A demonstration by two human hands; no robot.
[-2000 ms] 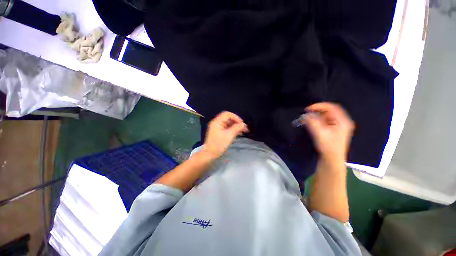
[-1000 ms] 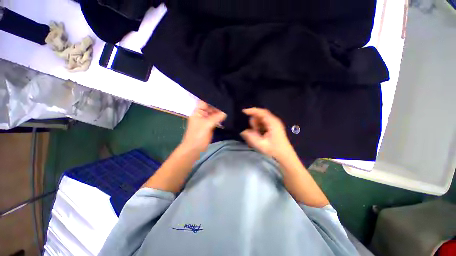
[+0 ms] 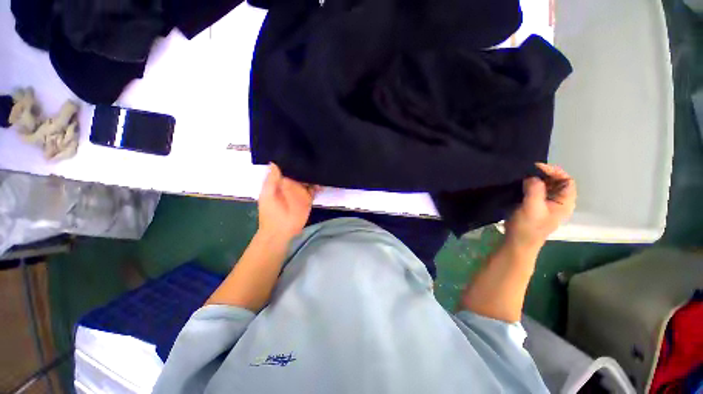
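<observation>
A large dark jacket (image 3: 347, 131) lies on the white-topped table (image 3: 204, 92), its lower edge stretched between my two hands near the table's front edge. My left hand (image 3: 285, 202) pinches the edge at its left part. My right hand (image 3: 547, 202) grips the edge at its right end, fingers curled. A dark flap of cloth hangs below the edge beside my right hand. No snips can be made out in either hand.
A phone (image 3: 132, 129) and a beige cloth bundle (image 3: 54, 132) lie at left, with other dark garments (image 3: 104, 42) behind. A large white plastic bin (image 3: 609, 123) stands at right. A blue crate (image 3: 154, 308) is at lower left, a grey container (image 3: 617, 308) at lower right.
My hands, close together one second ago, are now wide apart on the jacket's edge. The jacket has been shifted and folded, and its round button no longer shows. The view has moved.
</observation>
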